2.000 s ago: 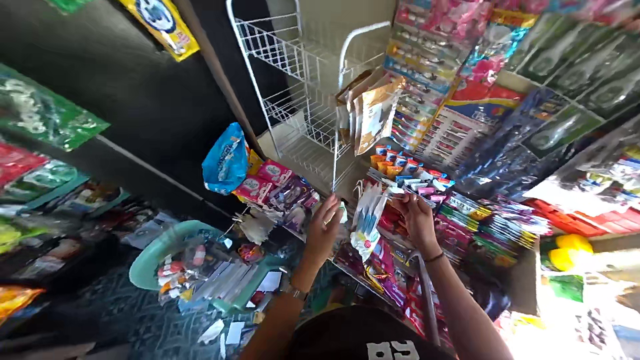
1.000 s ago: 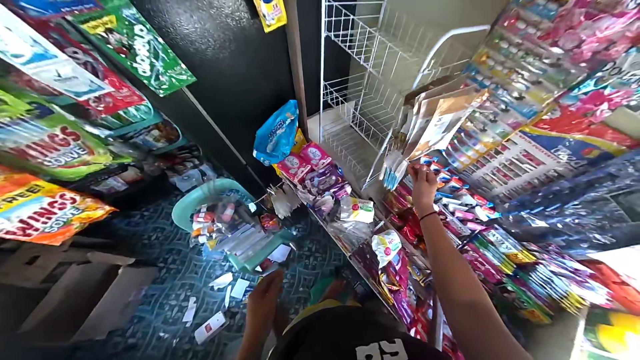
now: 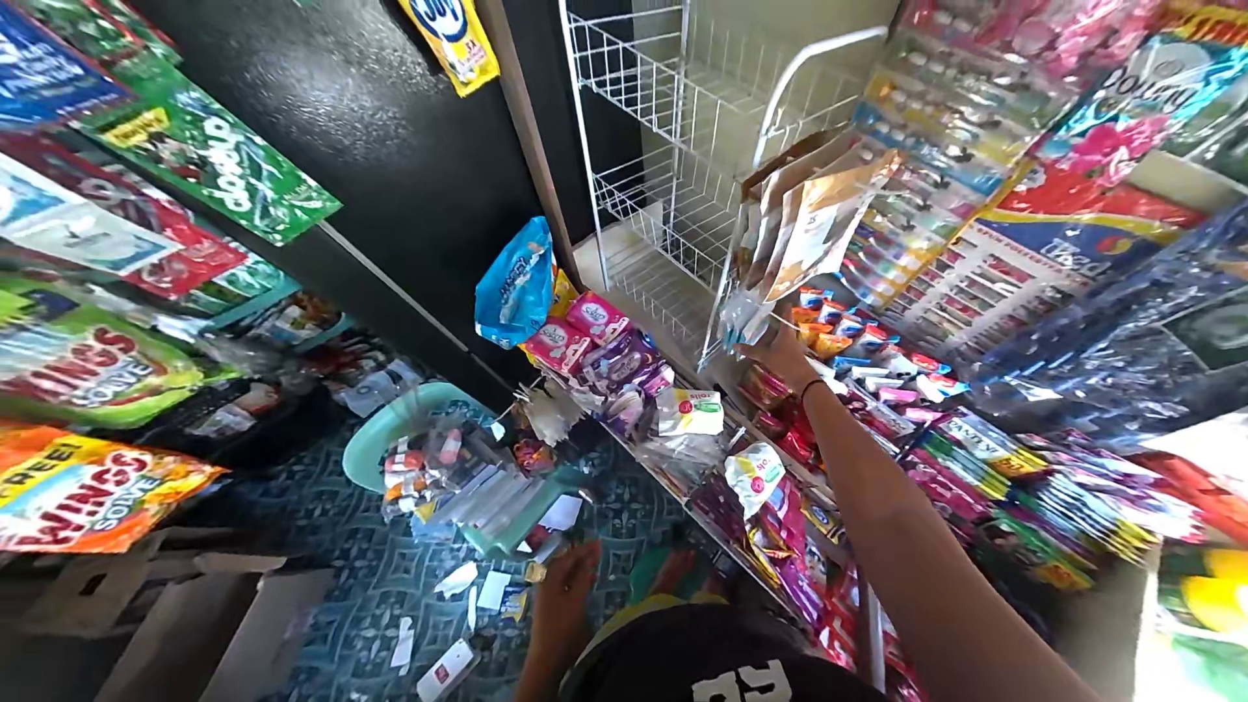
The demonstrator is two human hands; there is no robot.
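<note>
My right hand (image 3: 780, 353), with a dark band at the wrist, reaches to the lower end of some clear plastic packets with blue and white contents (image 3: 747, 317). Its fingers close on their lower edge and are partly hidden. Just above these packets, brown and white paper pouches (image 3: 814, 219) hang at the side of a white wire rack (image 3: 673, 146). My left hand (image 3: 570, 573) hangs low over the patterned floor, nearest to small paper scraps (image 3: 495, 590); its fingers are partly bent, and no object shows in it.
Pink packs (image 3: 575, 331), a blue bag (image 3: 515, 283) and many sachets (image 3: 936, 448) fill the shelf. A teal basin (image 3: 366, 453) of packets stands on the floor, with an open cardboard box (image 3: 210, 624) at lower left. Plastic packs (image 3: 1014, 273) hang at right.
Two seconds ago both hands were at the clear packets in front of me. The packets are now by the paper pouches with my right hand; my left hand has dropped low to the left.
</note>
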